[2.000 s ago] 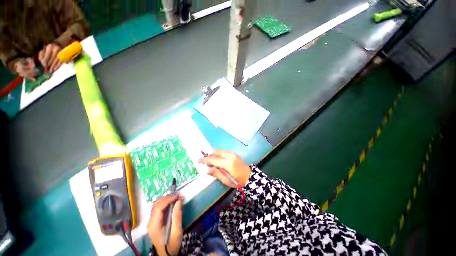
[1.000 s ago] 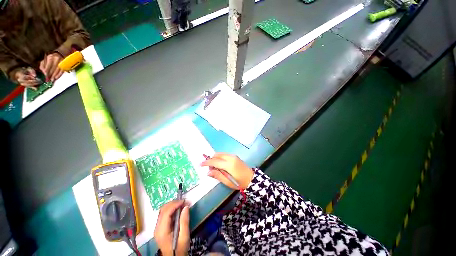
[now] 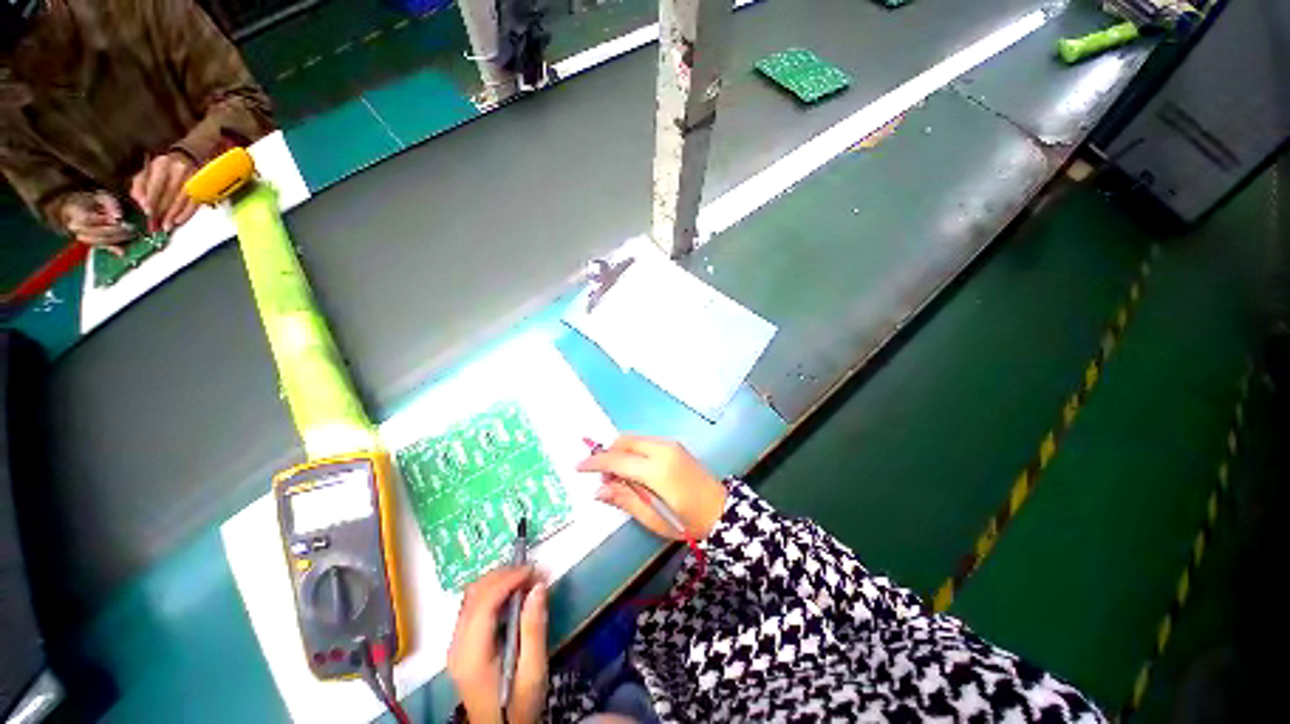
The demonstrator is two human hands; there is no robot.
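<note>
A green circuit board panel (image 3: pixel 478 488) lies flat on white paper (image 3: pixel 269 637) in front of me. My left hand (image 3: pixel 498 644) holds a grey test probe (image 3: pixel 512 629) with a dark tip, which points at the board's lower right part; whether it touches is hard to tell. My right hand (image 3: pixel 662 485) holds a grey probe with a red tip (image 3: pixel 591 444), just right of the board and off it. The multimeter (image 3: pixel 337 566), grey with a yellow-orange edge, lies left of the board, with red and black leads plugged in at its bottom.
A clipboard with white paper (image 3: pixel 676 328) lies behind my right hand. A yellow-green strip (image 3: pixel 294 318) crosses the belt (image 3: pixel 467 212) to a yellow object (image 3: pixel 221 176). A post (image 3: pixel 682 135) stands on the belt's far part. Another board (image 3: pixel 802 74) lies beyond it. A person works opposite.
The whole view has shifted slightly, so the bench things sit a little further right. Both hands still hold their probes in much the same places beside and over the board.
</note>
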